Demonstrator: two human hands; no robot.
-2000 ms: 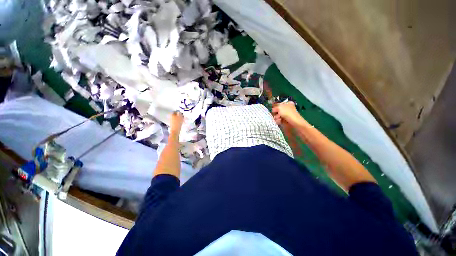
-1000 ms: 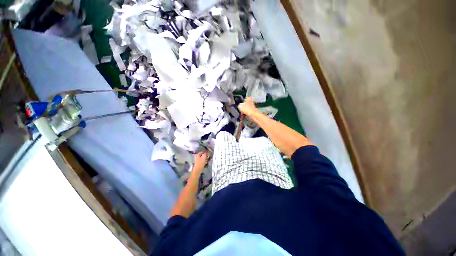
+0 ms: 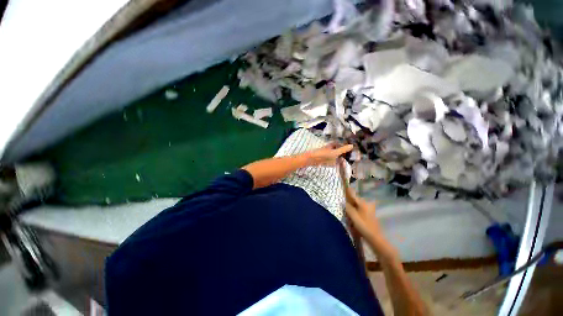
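Note:
A thin brown broom handle [image 3: 344, 177] runs from the scrap heap down past my thigh; the broom head is not visible. My left hand [image 3: 336, 152] is closed around the handle at the heap's near edge. My right hand [image 3: 363, 213] grips it lower in the picture, beside my leg, somewhat blurred. White and grey fabric offcuts [image 3: 454, 117] lie in a large heap in front and to the right, with dark pieces among them. A few loose white strips [image 3: 252, 116] lie on the green floor left of the heap.
The green floor [image 3: 154, 145] stretches left between pale skirt cloths [image 3: 185, 43]. A white table top [image 3: 49, 43] curves at upper left. A brown table rim [image 3: 432, 264] is at lower right, with a silver-white rail [image 3: 532, 247] and blue fittings [image 3: 503, 244].
The view has swung round, so the heap now lies to the right. My left hand has come onto the broom handle, and my right hand is now farther back along it.

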